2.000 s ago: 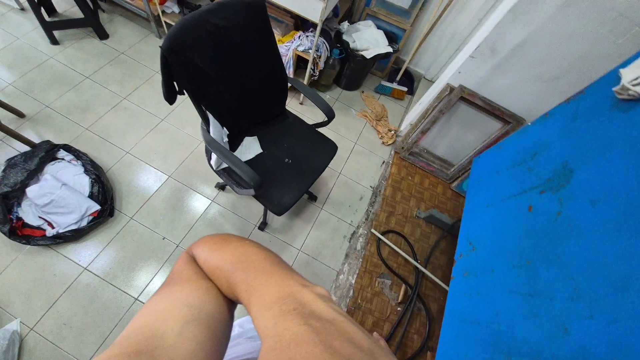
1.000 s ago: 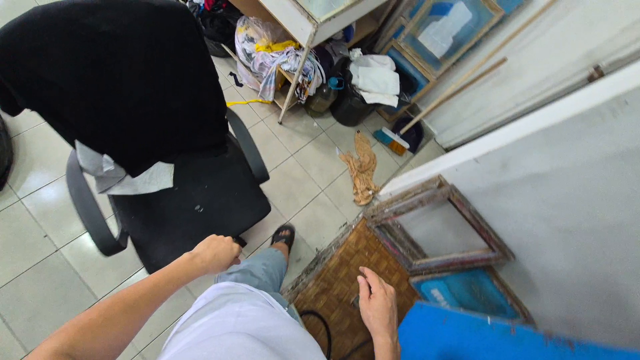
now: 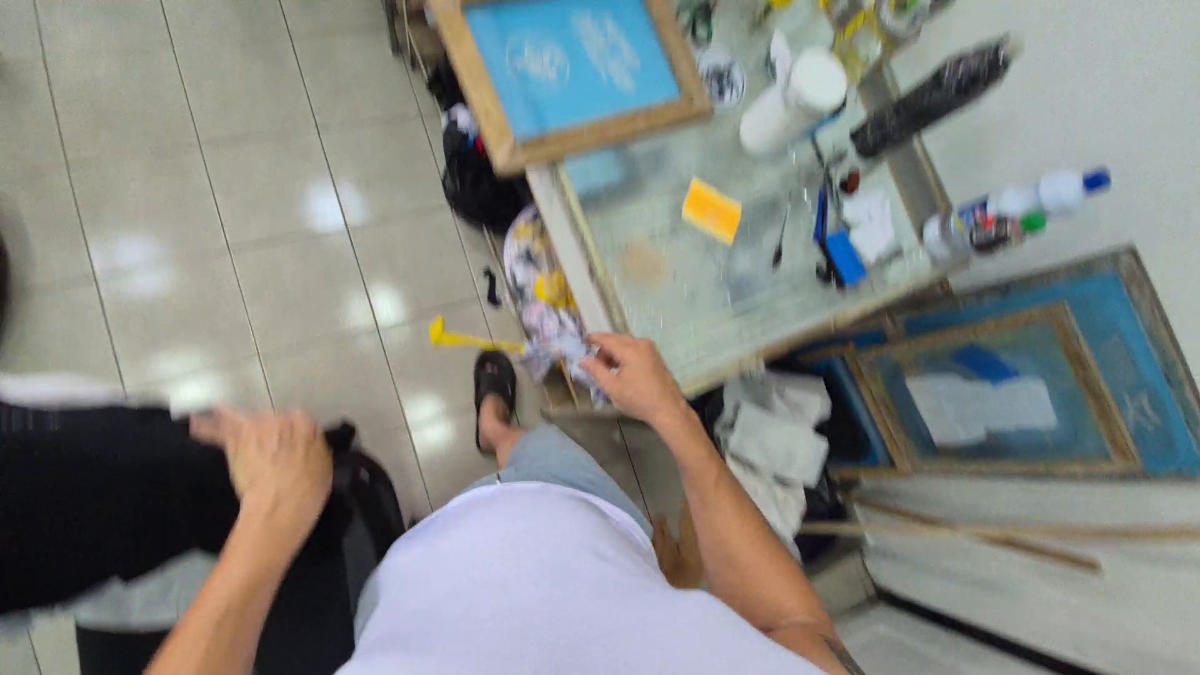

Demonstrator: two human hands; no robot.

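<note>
My left hand [image 3: 272, 464] lies on the top edge of the black backrest of an office chair [image 3: 94, 497], at the lower left; blur hides how its fingers sit on it. Near the front corner of a glass-topped table [image 3: 675, 328] is my right hand [image 3: 633, 375], its fingers curled beside a bundle of pale rags [image 3: 553, 323]. Whether the fingertips touch the rags or hold anything is not clear. A wood-framed printing screen with blue mesh [image 3: 581, 61] lies over the table's far left corner.
On the table are a yellow card [image 3: 712, 211], a white bottle [image 3: 792, 101] and a blue block [image 3: 846, 259]. More framed screens [image 3: 994, 403] lean at the wall, with wooden sticks [image 3: 994, 532] below them. White cloths [image 3: 773, 431] fill a dark bin. A yellow strip [image 3: 473, 339] lies on the tiles.
The view has swung a lot, bringing the table top into sight. My right hand was above the brown floor patch and is now by the rags. My left hand is now on the chair's backrest.
</note>
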